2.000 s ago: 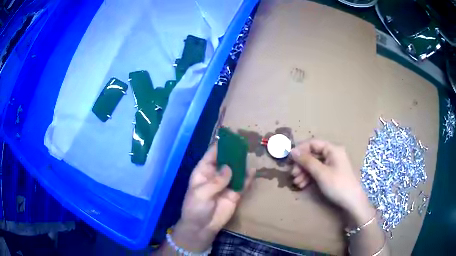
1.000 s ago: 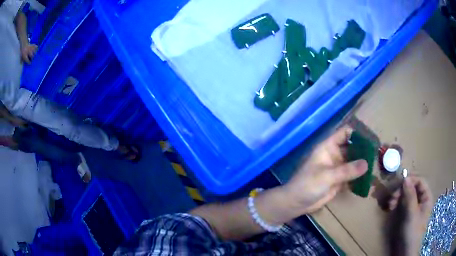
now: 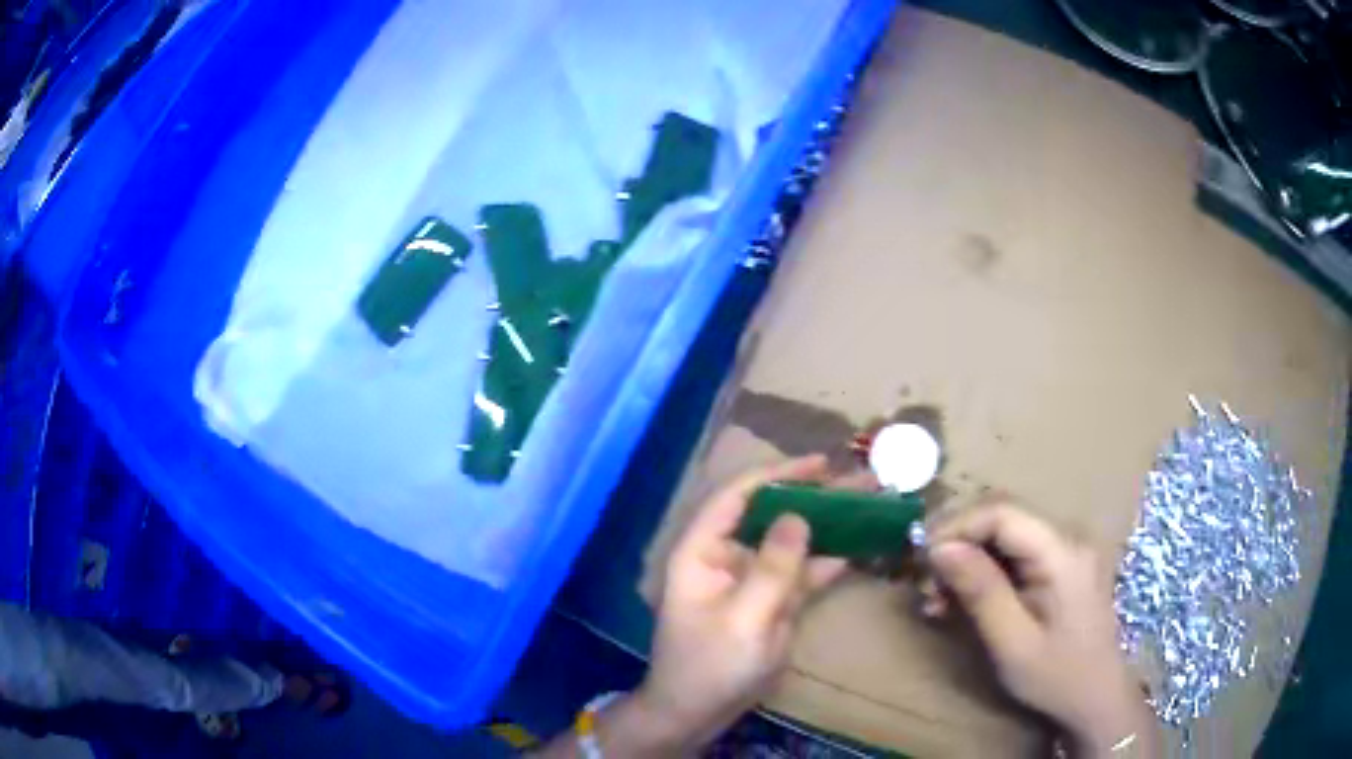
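Observation:
My left hand (image 3: 741,601) holds a dark green plastic part (image 3: 833,521) lengthwise, thumb on its face, over the cardboard sheet (image 3: 1023,282). My right hand (image 3: 1023,593) is at the part's right end, thumb and forefinger pinching a tiny silver pin (image 3: 918,534) that touches or nearly touches that end. The white disc-like pot (image 3: 903,457) with a red bit at its side stands on the cardboard just beyond the part, with brown wet stains around it. A heap of silver pins (image 3: 1208,564) lies at the right of the cardboard.
The blue tote (image 3: 630,445) at left holds several green parts (image 3: 415,279) on a white liner (image 3: 341,400). Loose pins (image 3: 793,186) lie beside the tote. Large dark glossy covers (image 3: 1283,119) are at the far right. A person's leg (image 3: 119,660) shows at lower left.
The view swung left, then back. My left hand has turned the green part from upright to sideways. My right hand has brought the pin from beside the pot to the part's end.

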